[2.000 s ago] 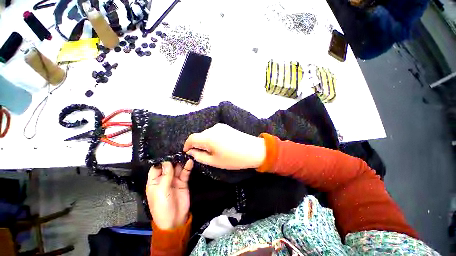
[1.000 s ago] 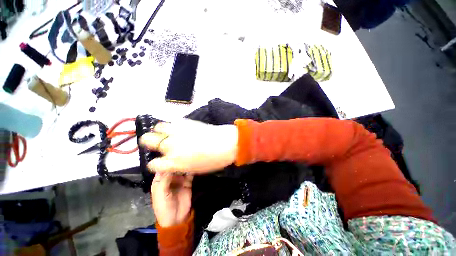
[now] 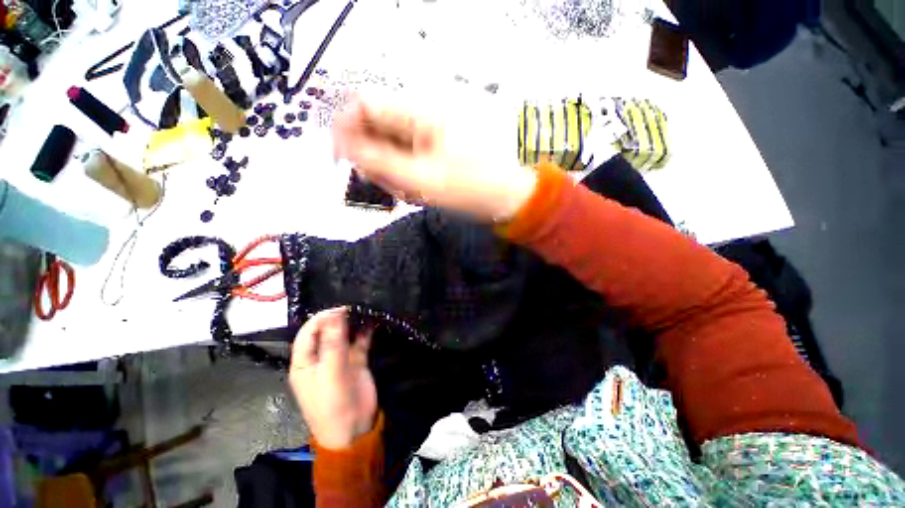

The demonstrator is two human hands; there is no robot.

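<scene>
The black textured garment (image 3: 367,263) lies over the table's front edge and down onto my lap. Its glinting trim (image 3: 402,325) runs along the edge. My left hand (image 3: 335,377) pinches the garment's edge between thumb and fingers. My right hand (image 3: 407,154) is raised above the garment and blurred; any needle or thread in it cannot be made out. A loose trim length (image 3: 222,322), curled at its far end, lies across the orange-red-handled scissors (image 3: 260,268) left of the garment.
The white table (image 3: 447,74) holds a phone (image 3: 369,191) partly behind my right hand, striped bundles (image 3: 556,132), black discs (image 3: 226,179), thread cones (image 3: 121,181), dark spools (image 3: 54,153), a blue bottle (image 3: 50,226) and red-handled scissors (image 3: 55,288). A brown rectangle (image 3: 668,50) lies at the far right.
My right hand has moved from the garment's edge, beside my left hand, up and away over the phone. My left hand remains at the edge. The camera view has shifted somewhat.
</scene>
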